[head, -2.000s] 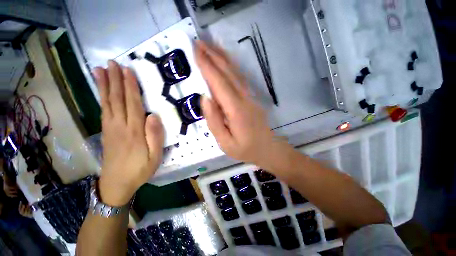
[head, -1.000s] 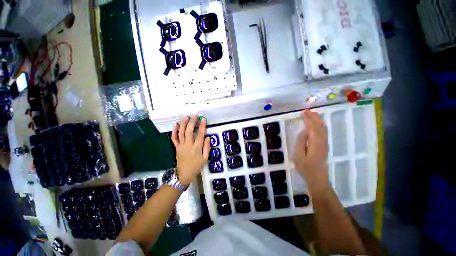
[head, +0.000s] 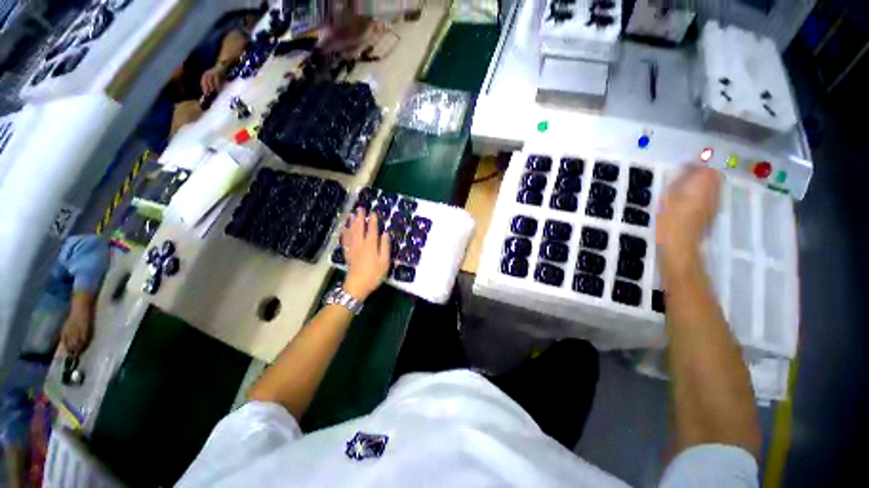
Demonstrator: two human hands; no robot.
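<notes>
My left hand (head: 367,253), with a metal watch on the wrist, lies over the left part of a white foam pad (head: 448,250) that holds black housings in close rows. Its fingertips are on or just above the housings; whether it grips one cannot be told. My right hand (head: 691,210) is blurred, over the large white compartment tray (head: 572,297), close to the machine's front edge by a lit red button (head: 706,154). What it holds, if anything, cannot be told. Glossy black housings (head: 589,259) fill the tray's left cells.
The white machine (head: 610,124) stands behind the tray, with a fixture at its top left, tweezers (head: 653,80) and a second fixture (head: 743,81). Stacked black parts (head: 319,124) and clear plastic (head: 434,110) lie left. Another person's hand (head: 78,329) is at far left.
The view has swung left and down. My left hand has moved from the machine's front edge to the foam pad. My right hand stays near the machine's front edge, away from the fixture.
</notes>
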